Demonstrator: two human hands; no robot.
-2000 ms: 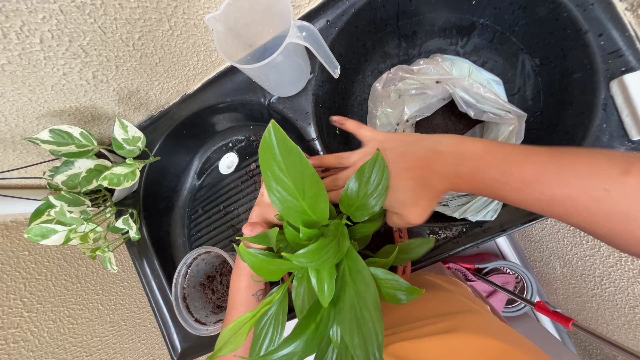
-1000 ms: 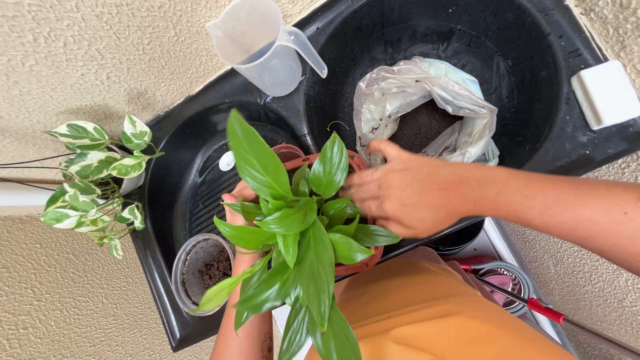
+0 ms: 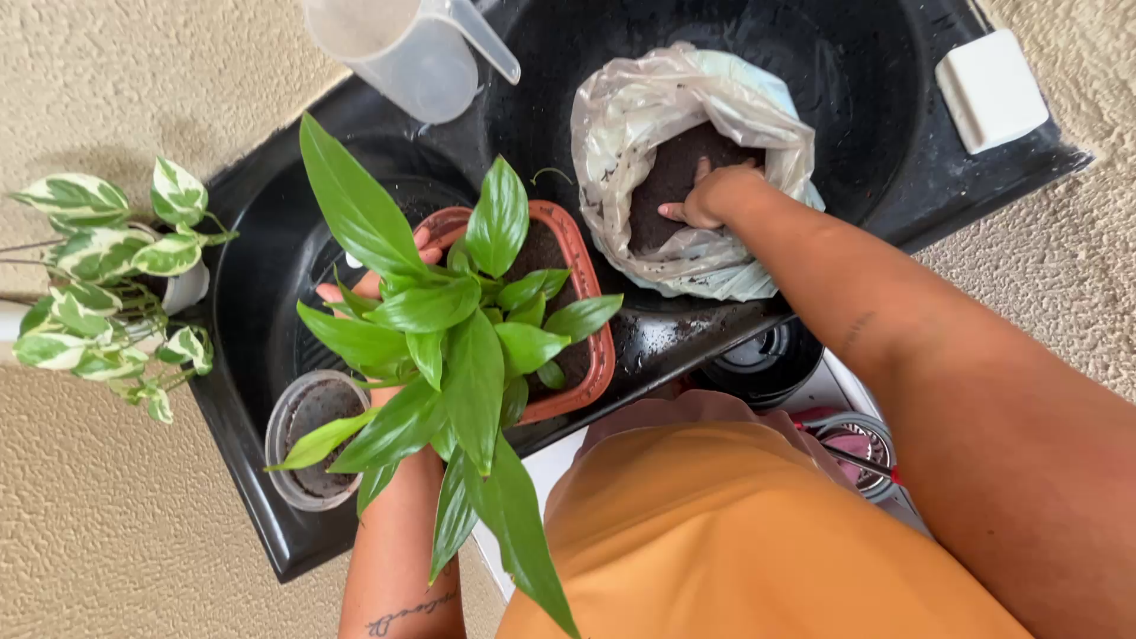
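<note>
A leafy green plant (image 3: 461, 328) stands in a terracotta-coloured rectangular planter (image 3: 603, 355) with dark soil in its right part. My left hand (image 3: 377, 271) is at the planter's left side, largely hidden by leaves; its fingertips show at the rim, apart, and whether they grip it cannot be seen. My right hand (image 3: 714, 193) reaches into an open plastic bag (image 3: 621, 106) of dark potting soil (image 3: 692, 164), its fingers spread and touching the soil. The bag stands in the black sink basin (image 3: 861, 98), to the right of the planter.
A clear plastic measuring jug (image 3: 426, 75) stands at the back edge. A round clear tub (image 3: 297, 484) with soil residue sits front left. A variegated potted plant (image 3: 89, 257) hangs at the left wall. A white block-shaped object (image 3: 992, 89) lies at the right. Below are a black pot (image 3: 768, 364) and a red-handled tool (image 3: 856, 457).
My right hand has moved from the plant and planter rightward into the bag of soil. The planter's soil and right rim, earlier largely covered by the hand, now show.
</note>
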